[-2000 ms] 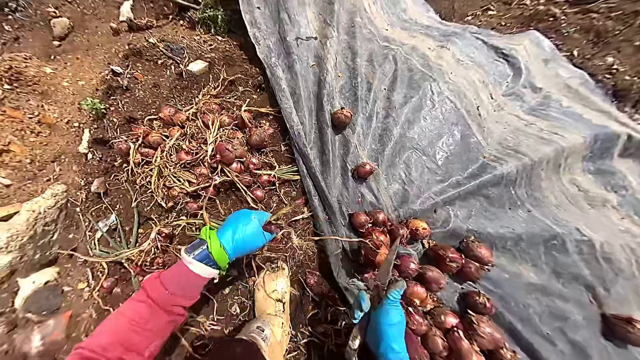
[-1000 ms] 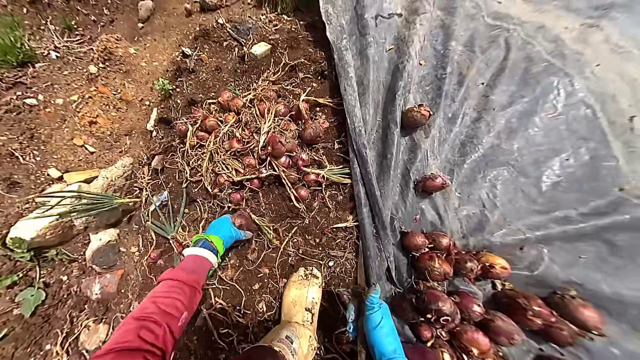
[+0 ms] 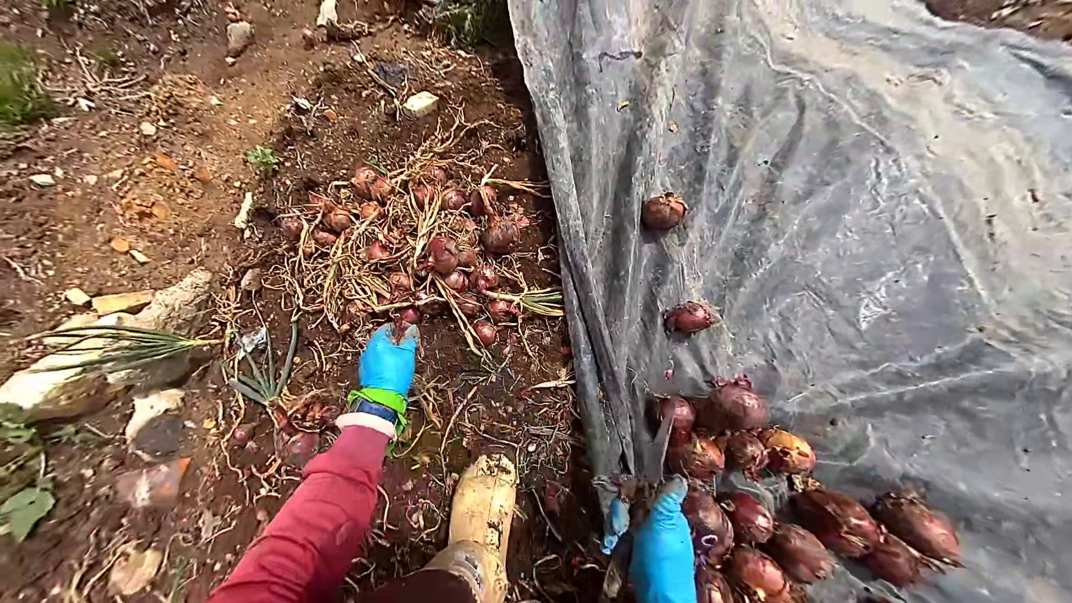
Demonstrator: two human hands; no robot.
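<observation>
My left hand (image 3: 388,362), in a blue glove, reaches to the near edge of a pile of red onions (image 3: 441,254) with dry stalks and roots on the soil. Its fingertips close on a small red onion (image 3: 408,316), partly hidden by them. At the bottom, my right hand (image 3: 662,544), also blue-gloved, is at the edge of a grey plastic sheet (image 3: 879,251), beside a heap of larger red onions (image 3: 756,574). Something greyish brown lies between its fingers, too unclear to name. Two single onions (image 3: 664,211) (image 3: 692,317) lie farther up the sheet.
A muddy light boot (image 3: 483,511) stands on the soil between my hands. Pale rocks (image 3: 50,377) and a green-leaved onion plant (image 3: 126,345) are on the left, with another green-topped plant (image 3: 266,373) nearer my left arm. The sheet's folded edge (image 3: 586,335) runs beside the pile.
My left hand has moved forward to the pile's near edge; a second ago it was at an onion on the soil nearer me. My right hand stays by the sheet's edge.
</observation>
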